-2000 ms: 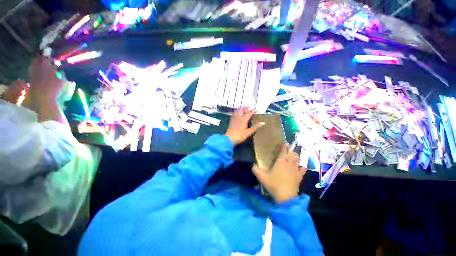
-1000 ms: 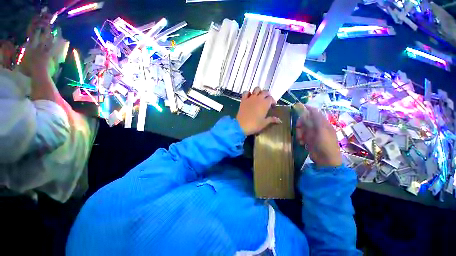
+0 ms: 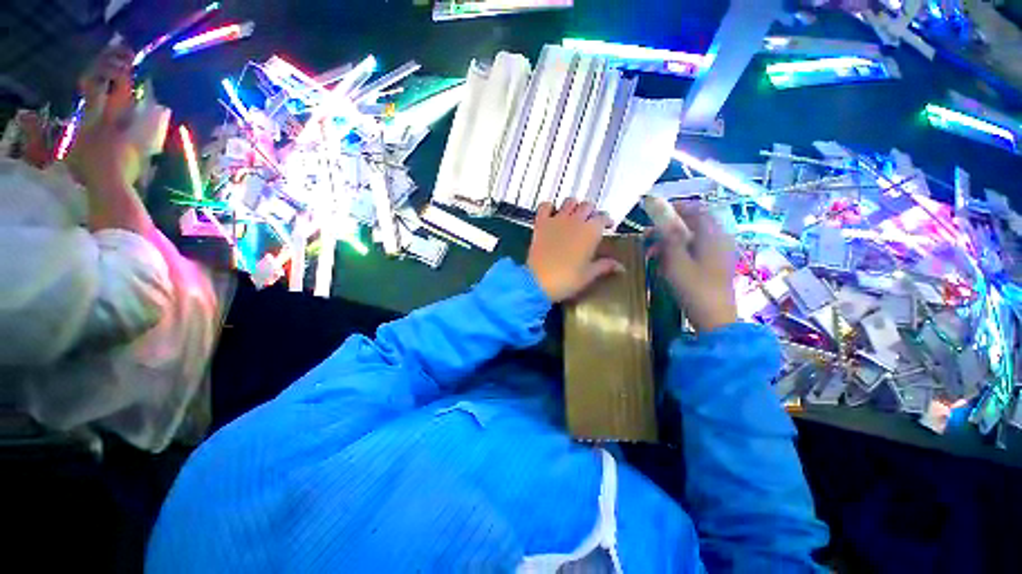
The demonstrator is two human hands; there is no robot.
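Observation:
A brown-gold strip bundle (image 3: pixel 609 364) with fine lengthwise lines lies at the bench's front edge, its near end towards my body. My left hand (image 3: pixel 569 249) holds the bundle's far left end, thumb across the top. My right hand (image 3: pixel 697 264) is just right of the bundle's far end, with bent fingers on a small pale piece (image 3: pixel 663 215), perhaps tape; whether that piece touches the bundle is unclear. Grey-white strips on paper (image 3: pixel 549 129) lie in rows beyond my left hand.
A tangled heap of light strips (image 3: pixel 874 292) lies right of my right hand, and another glowing heap (image 3: pixel 319 163) lies at left. A pale post (image 3: pixel 728 62) stands beyond the rows. Single glowing strips lie farther back. A person in a white smock (image 3: pixel 101 292) works at far left.
My right hand has moved from the bundle's right side to beside its far end and now holds a pale piece. My left hand has moved onto the bundle's far end. The view has tilted down.

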